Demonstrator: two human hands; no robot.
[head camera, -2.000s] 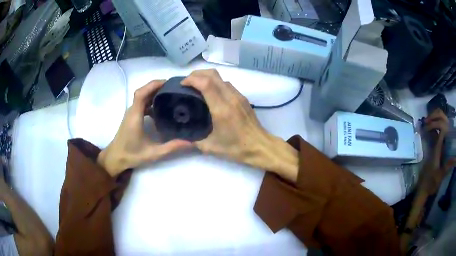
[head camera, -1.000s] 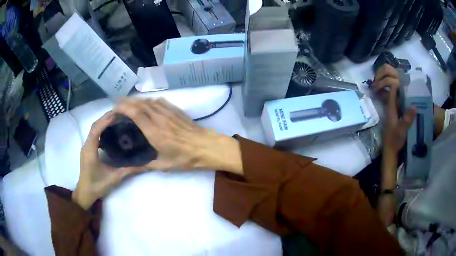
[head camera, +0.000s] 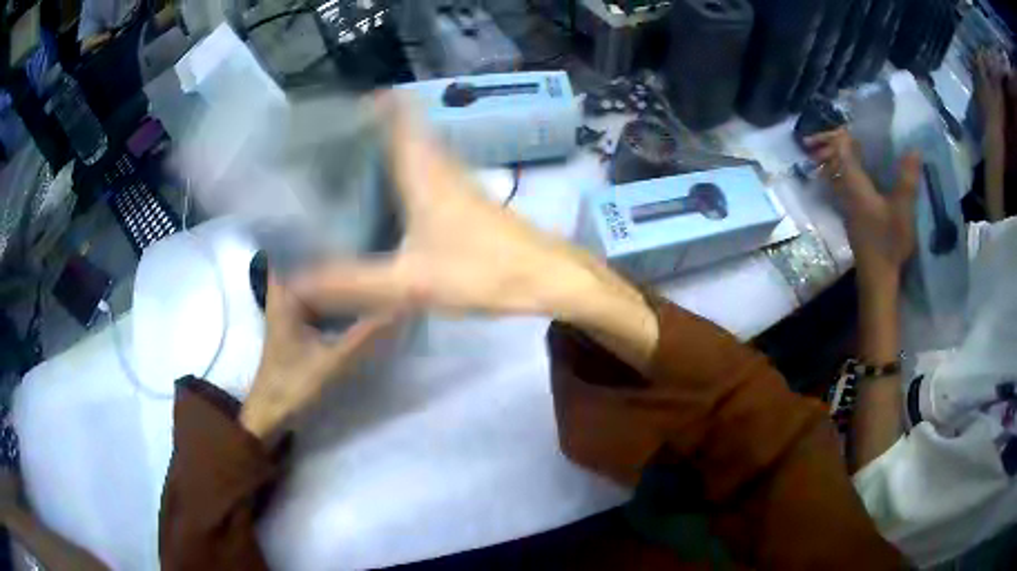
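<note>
My right hand (head camera: 446, 240) holds a retail carton (head camera: 318, 167), pale and strongly blurred by motion, above the left part of the white foam mat (head camera: 468, 424). Its fingers and thumb are spread around the carton's side. My left hand (head camera: 296, 363) is just below the carton, with its fingers around a dark grey insert tray (head camera: 259, 279). Most of the tray is hidden by the carton and the fingers. I cannot tell whether the tray touches the carton.
One MINI FAN carton (head camera: 686, 218) lies at right of the mat, another (head camera: 502, 117) behind it. A mini fan (head camera: 647, 145) lies between them. Stacked dark grey cylinders (head camera: 708, 61) stand at the back. A neighbour's hand (head camera: 875, 212) is by a carton at right. A phone (head camera: 84, 288) lies at left.
The upright open carton has left its place beside the lying ones, and my right hand now holds a carton. My right hand has let go of the tray. The view has shifted.
</note>
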